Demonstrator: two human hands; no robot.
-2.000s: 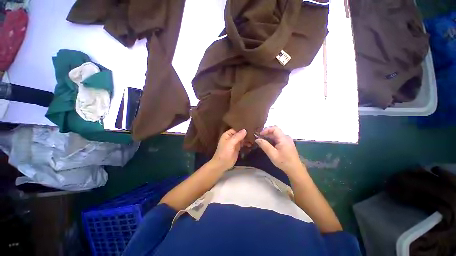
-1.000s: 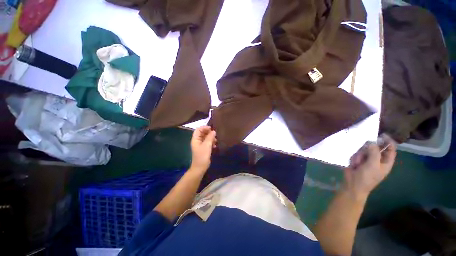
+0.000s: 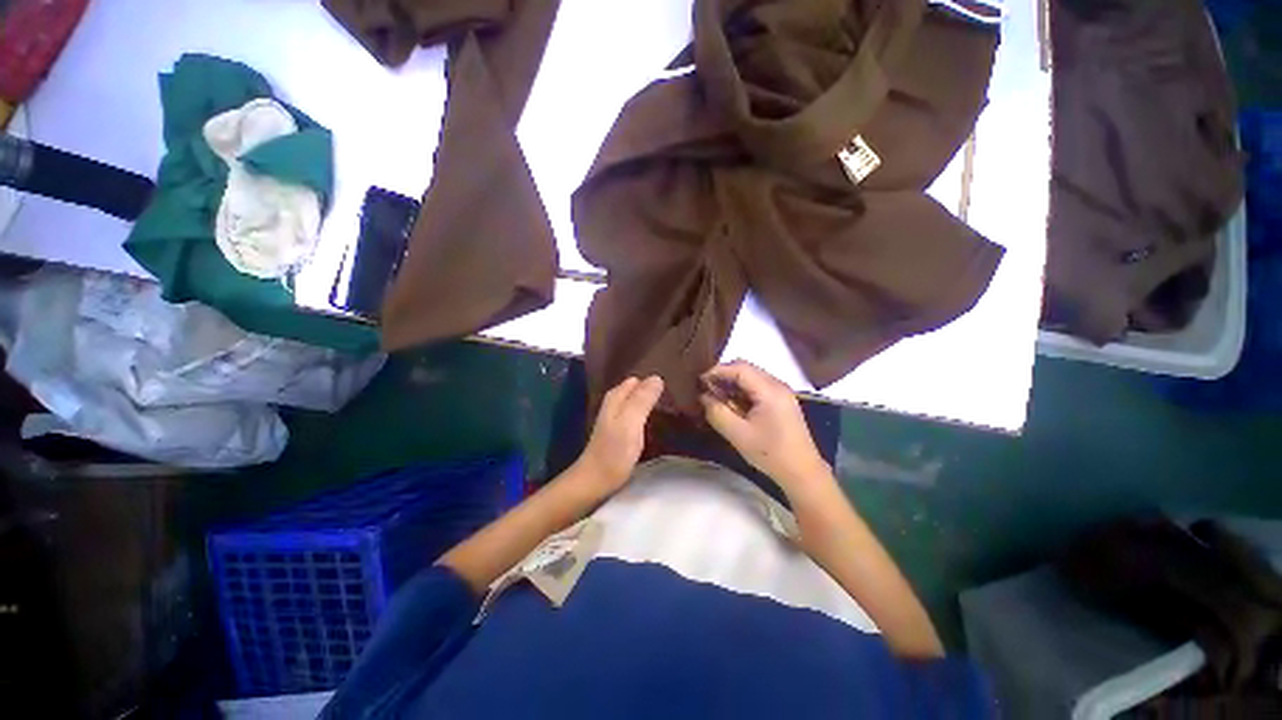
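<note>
A brown garment [image 3: 675,225] lies on the white tabletop and hangs over its near edge towards my lap. A small cream label [image 3: 858,159] shows on its upper part. My left hand [image 3: 626,426] holds the hanging end on its left side. My right hand [image 3: 748,408] is at the same end on its right side, fingers bent and pinched at the cloth. Whether a small tool is in the right hand cannot be told; the fingers hide it.
Another brown piece [image 3: 471,225] lies to the left, beside a black phone [image 3: 377,251] and green-and-cream cloth [image 3: 264,211]. A dark flask [image 3: 70,176] is far left. A white tub [image 3: 1220,303] with brown garments stands right. A blue crate [image 3: 302,591] is below left.
My right hand has come back from the table's right edge to the garment's near end, beside my left hand. The view has shifted, and one garment panel now lies spread to the right.
</note>
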